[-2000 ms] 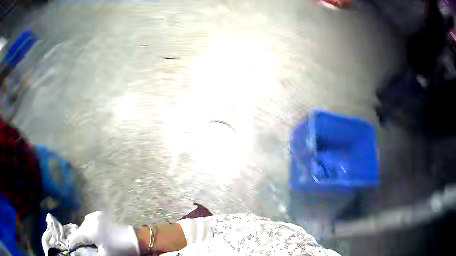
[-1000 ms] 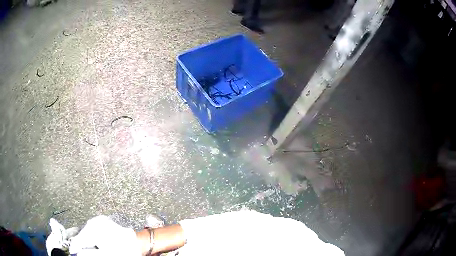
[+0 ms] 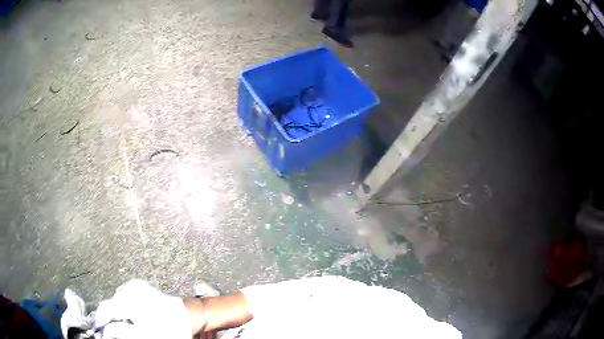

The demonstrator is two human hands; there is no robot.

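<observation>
My right hand (image 3: pixel 142 310), in a white glove, is at the bottom left edge, partly cut off. Its bare wrist and overexposed white sleeve (image 3: pixel 331 308) reach in from the right along the bottom. The fingers look curled, with a thin dark line at them; what they hold is not clear. A crumpled white shape (image 3: pixel 74 311) touches the hand on its left. I cannot tell whether it is a cloth or my left glove. No other part of my left hand shows.
A blue crate (image 3: pixel 318 147) with dark curved strips inside stands on the speckled floor (image 3: pixel 126 192). A pale worn post (image 3: pixel 430 109) leans in the view right of it. Thin dark scraps lie on the floor. A person's legs (image 3: pixel 338 23) are behind. A red-orange thing (image 3: pixel 567 261) is far right.
The view has swung right, so the crate has moved from right of centre to the middle and the post has come in. The right hand stays at the bottom left.
</observation>
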